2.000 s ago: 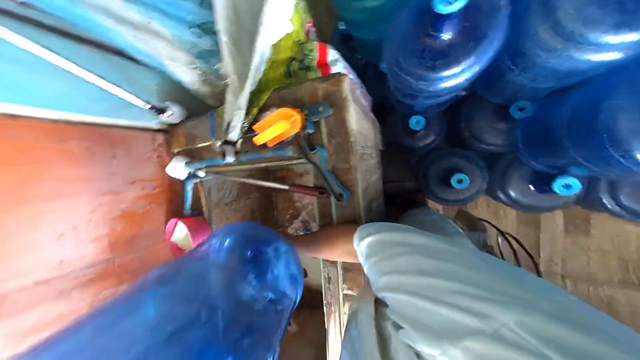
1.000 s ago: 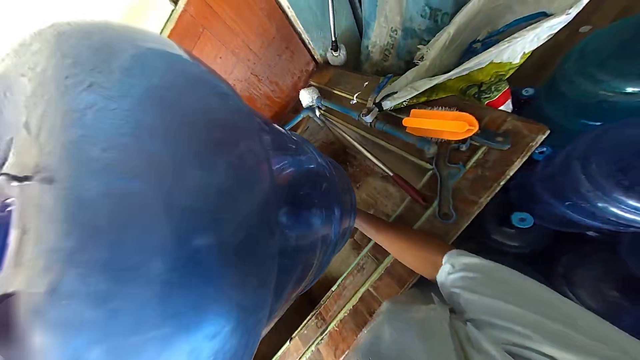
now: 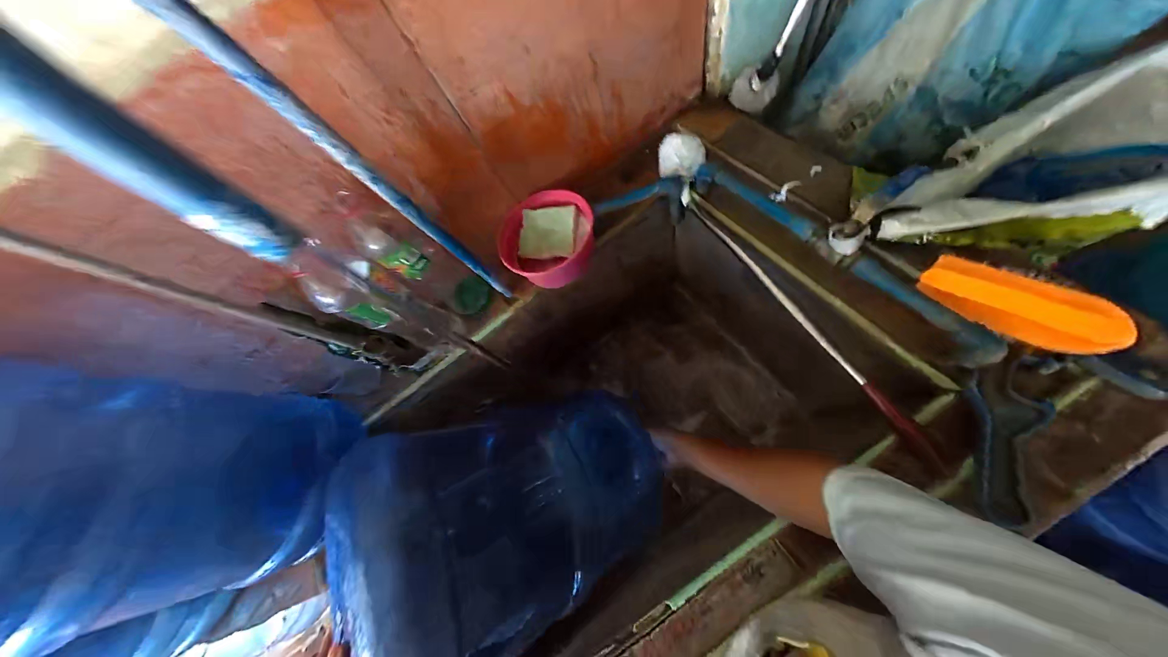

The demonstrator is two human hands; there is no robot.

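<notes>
A large blue plastic water bottle [image 3: 493, 520] lies tilted over the dark sunken basin [image 3: 712, 365], one end pointing right. My right hand [image 3: 671, 445] reaches in from the right and holds the bottle at that end; most of the fingers are hidden behind the plastic. At the lower left, a small skin-coloured patch shows by the other end of the bottle; whether it is my left hand I cannot tell. A thin rod with a dark red handle [image 3: 899, 424] leans across the basin's edge, right of the bottle.
A pink tub [image 3: 547, 274] holding a pale block stands at the basin's back left edge. Blue pipe [image 3: 766, 205] runs along the back ledge, near an orange scoop-like piece [image 3: 1031, 306]. More blue plastic [image 3: 155, 474] fills the left. Clear bottles [image 3: 365, 274] stand by the orange wall.
The blue bottle, large and close in front of the view a second ago, has moved down to the basin. My right hand is still at its end. The view has turned toward the wall.
</notes>
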